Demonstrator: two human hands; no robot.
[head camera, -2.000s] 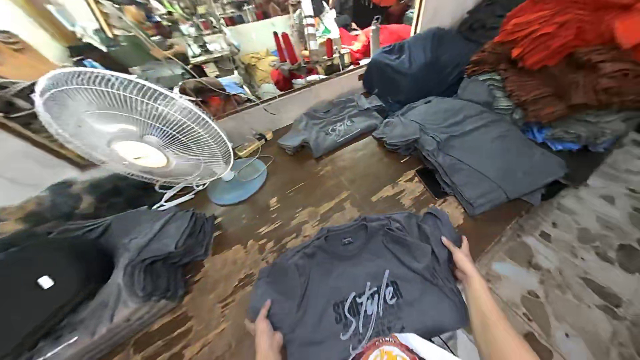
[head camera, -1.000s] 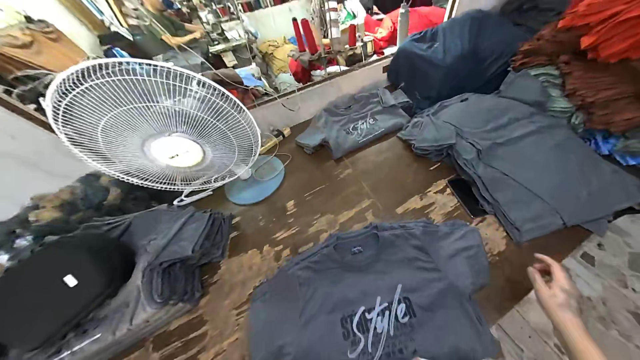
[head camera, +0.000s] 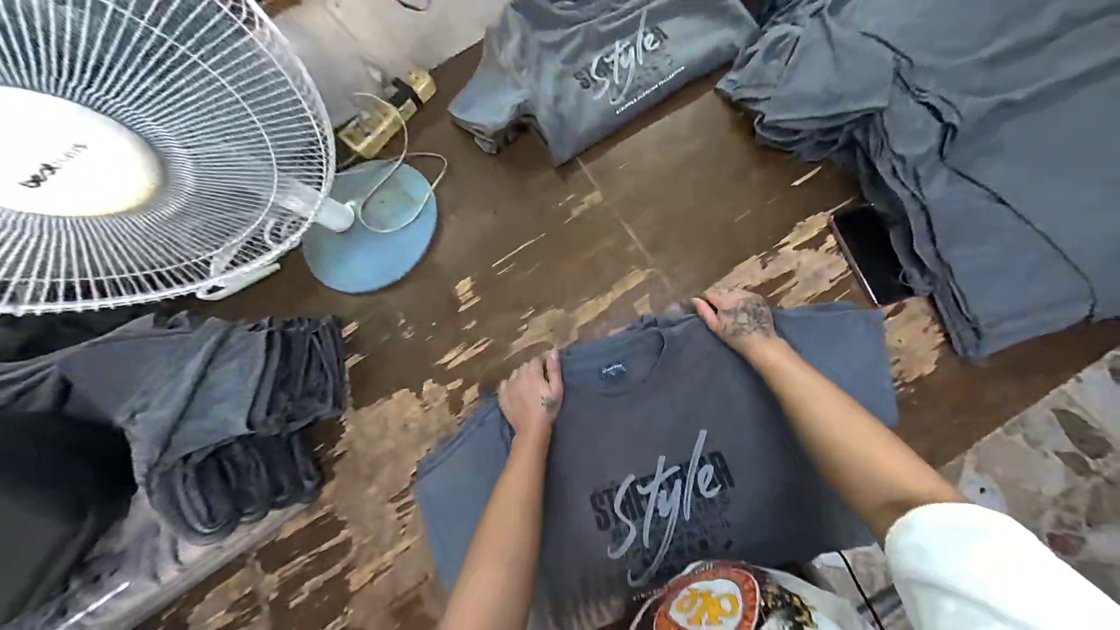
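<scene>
A dark grey printed T-shirt (head camera: 647, 455) lies front side up near the table's front edge, its neckline pointing away from me. At the left shoulder, beside the collar, my left hand (head camera: 531, 391) rests on the fabric with its fingers bent over the shoulder edge. On the other side of the collar my right hand (head camera: 737, 318) is at the right shoulder, fingers at the edge. Whether either hand pinches the cloth is hard to tell. Both sleeves spread outward beyond my hands.
A white fan (head camera: 289, 192) with a blue base (head camera: 372, 236) stands at left, near a power strip (head camera: 385, 122). Folded dark garments (head camera: 201, 376) lie below it. A folded printed shirt (head camera: 604, 70), a grey garment pile (head camera: 1006, 157) and a phone (head camera: 871, 254) are on the worn wooden table (head camera: 560, 245).
My right hand, off the shirt at the right one second ago, is now on its right shoulder. My left hand has come into view at the left shoulder. The view has moved closer to the table.
</scene>
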